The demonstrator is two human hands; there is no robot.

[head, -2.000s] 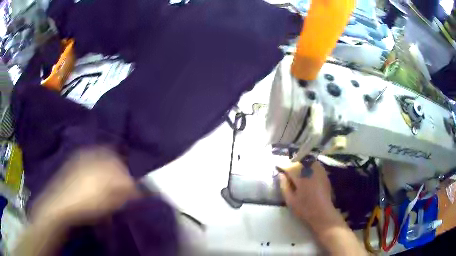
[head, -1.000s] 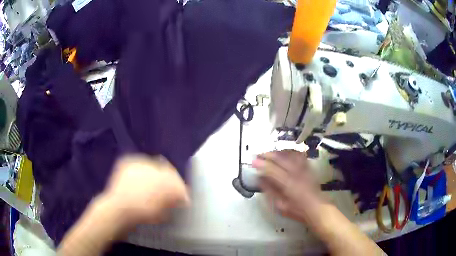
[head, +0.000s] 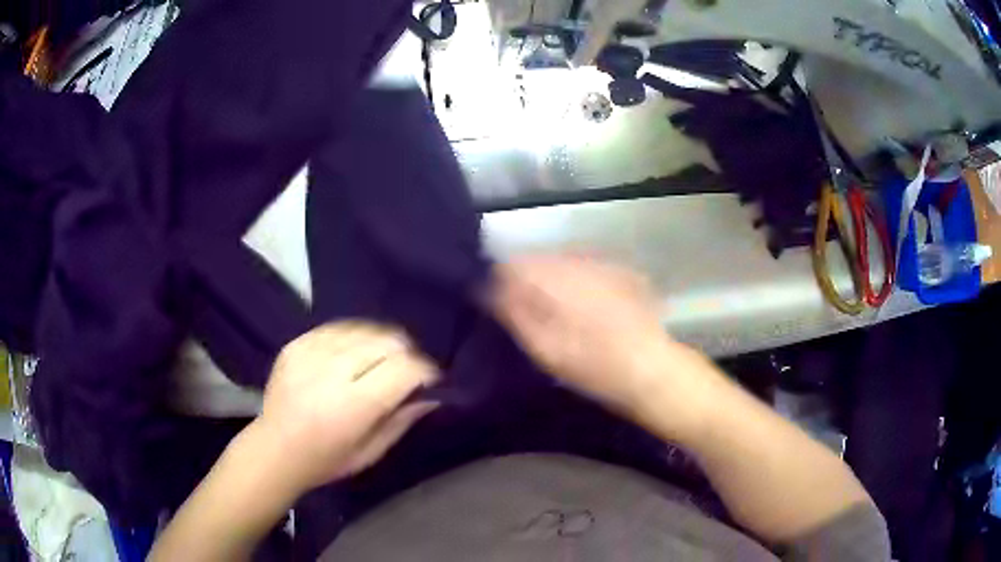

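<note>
Dark purple garment cloth (head: 384,187) lies over the left of the table and hangs over the front edge towards the lap. My left hand (head: 346,401) grips the cloth near the front edge, fingers curled on it. My right hand (head: 571,318), blurred, is at the cloth's right border with its fingertips on it; its exact hold is hard to see. Both hands are in front of the white sewing machine (head: 878,55), away from the needle area.
Ragged dark offcuts (head: 757,154) lie right of the needle area. Orange-yellow and red handled scissors (head: 851,247) and a blue tray (head: 938,236) holding a small clear bottle (head: 949,261) are at the right. The table's front edge (head: 768,335) runs below them.
The view has tilted down towards the lap. My right hand has left the needle area and come to the cloth at the front. The cloth is drawn towards me between both hands.
</note>
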